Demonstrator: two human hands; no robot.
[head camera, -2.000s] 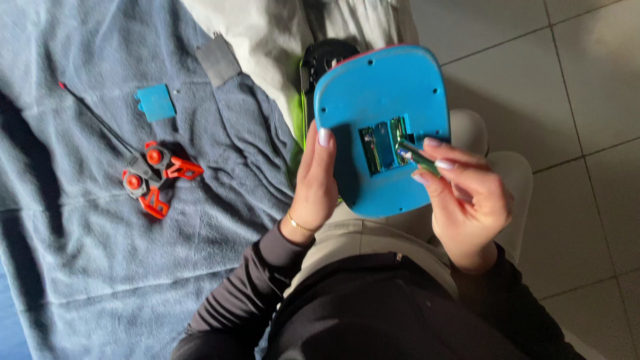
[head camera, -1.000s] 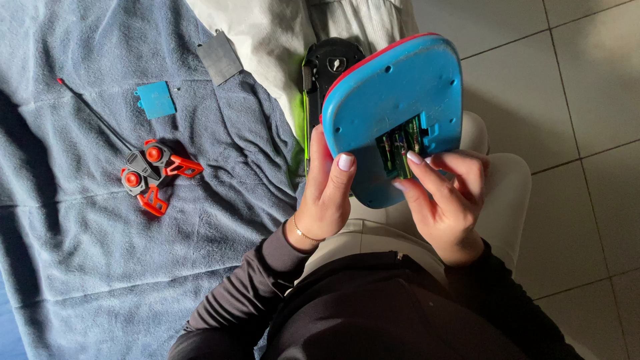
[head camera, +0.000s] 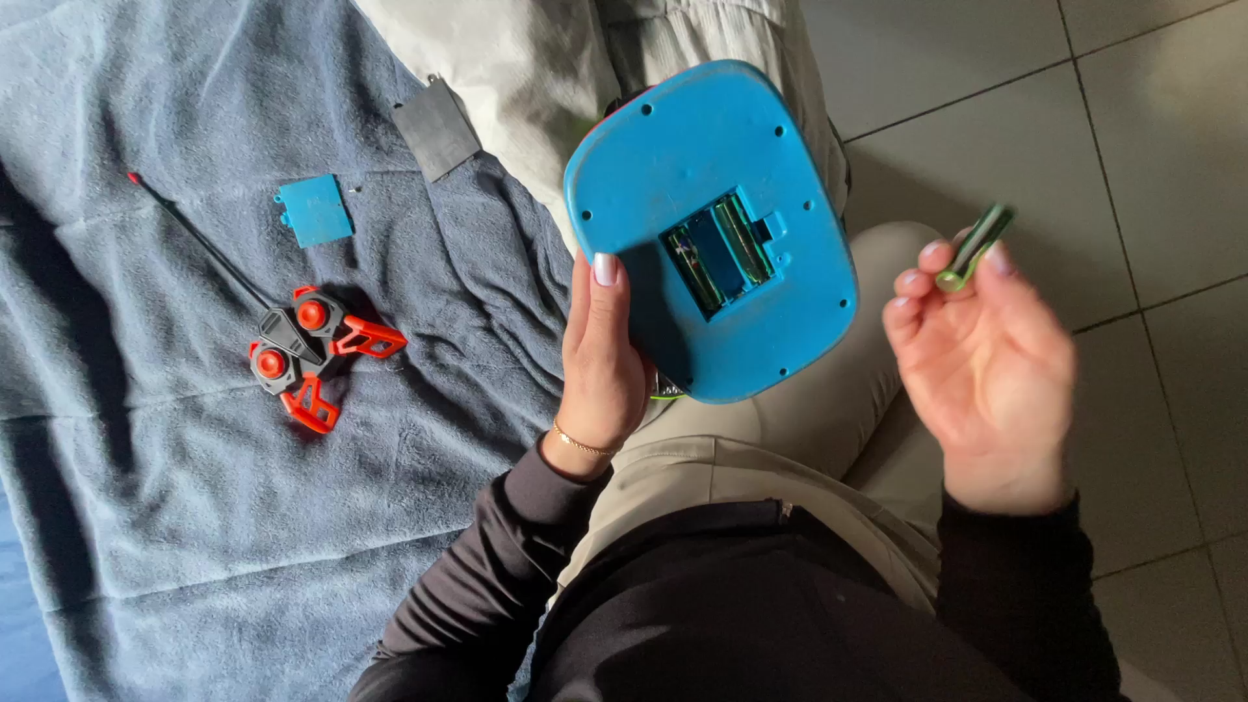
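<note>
My left hand [head camera: 606,366] grips the left edge of a blue plastic toy [head camera: 721,127], thumb on its back face. The toy's battery compartment [head camera: 720,255] is uncovered; green batteries lie at its left and right sides, with a bare blue gap between them. Off to the right of the toy, over the floor, my right hand [head camera: 985,370] holds a green cylindrical battery [head camera: 973,249] between thumb and fingers. A blue battery cover [head camera: 317,211] rests on the blanket at the left.
On the blue-grey blanket [head camera: 195,507] lie a red and black remote control [head camera: 292,339] with a long antenna and a dark grey plastic cover [head camera: 436,132]. Pale fabric [head camera: 507,68] is bunched at the top. Grey floor tiles [head camera: 1121,419] extend at the right.
My right hand has moved from the compartment out to the right, a battery in its fingers. The toy's back is turned more squarely to view, and the black and green object behind it is now mostly hidden.
</note>
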